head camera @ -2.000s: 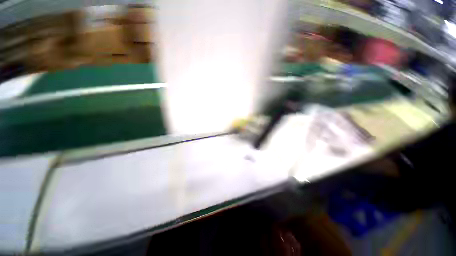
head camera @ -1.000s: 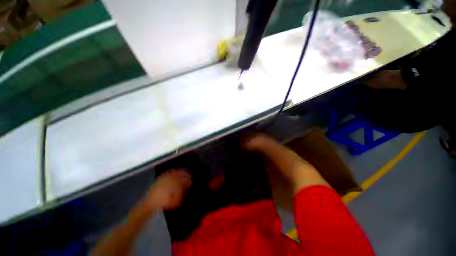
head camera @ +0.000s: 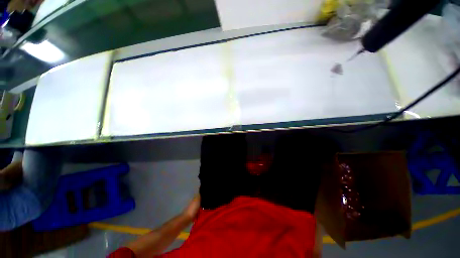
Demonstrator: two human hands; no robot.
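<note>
The white-covered bench top [head camera: 171, 90] lies in front of me. A black electric screwdriver [head camera: 396, 27] hangs at a slant at the upper right, its thin bit over a small dark cluster, maybe screws [head camera: 337, 69]. An open carton [head camera: 376, 196] stands on the floor at my right with shiny reddish-brown parts [head camera: 348, 194] inside. My left hand [head camera: 193, 207] is low beside my left thigh, its fingers hidden. My right hand is not visible; only a sliver of skin shows at my right side.
A dark cord crosses the bench's right end. A clear bag with a yellow item [head camera: 348, 20] lies by the white panel [head camera: 272, 12]. Blue stools [head camera: 83, 196] stand at both sides. Another person's sleeve [head camera: 38, 176] is at the left. The green conveyor [head camera: 151, 25] runs behind.
The view has swung left and down, bringing the carton's contents into sight. My left hand has moved from over my lap to beside my thigh. My right hand has left the view.
</note>
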